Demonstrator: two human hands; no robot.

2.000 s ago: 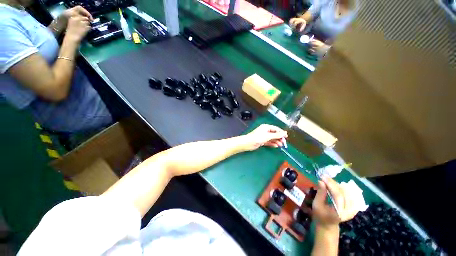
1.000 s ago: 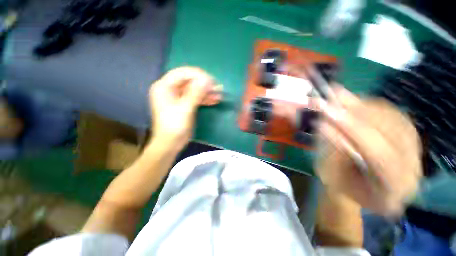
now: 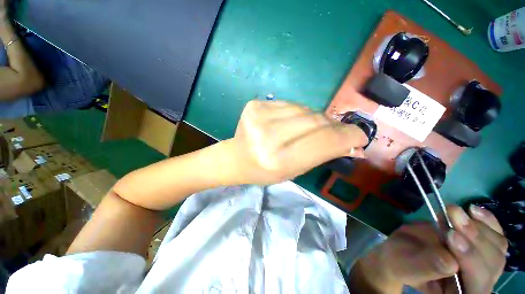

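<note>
The reddish-brown fixture (image 3: pixel 368 69) lies on the green mat, with a white Chinese label (image 3: pixel 415 115) and a loop handle at its near edge. Four glossy black shells sit in it; one is the upper left shell (image 3: pixel 406 57). My left hand (image 3: pixel 299 138) reaches over the lower left shell (image 3: pixel 360 126), fingertips at it; whether they grip it is hidden. My right hand (image 3: pixel 443 250) holds silver tweezers (image 3: pixel 429 192) like a pen. The tweezer arms are slightly apart, with the tips at the lower right shell (image 3: pixel 423 175).
A thin rod (image 3: pixel 446 14) with a brass-coloured end lies behind the fixture. A glue bottle (image 3: pixel 506 31) is at the upper right. Loose black shells (image 3: pixel 512 212) are at the right edge. The dark grey mat (image 3: pixel 144 51), cartons (image 3: pixel 43 172) and a person's arm (image 3: pixel 17 72) are left.
The view has tilted down and come closer to the fixture. My left hand has moved from the bare mat to the lower left shell. The tweezers have moved to the lower right shell.
</note>
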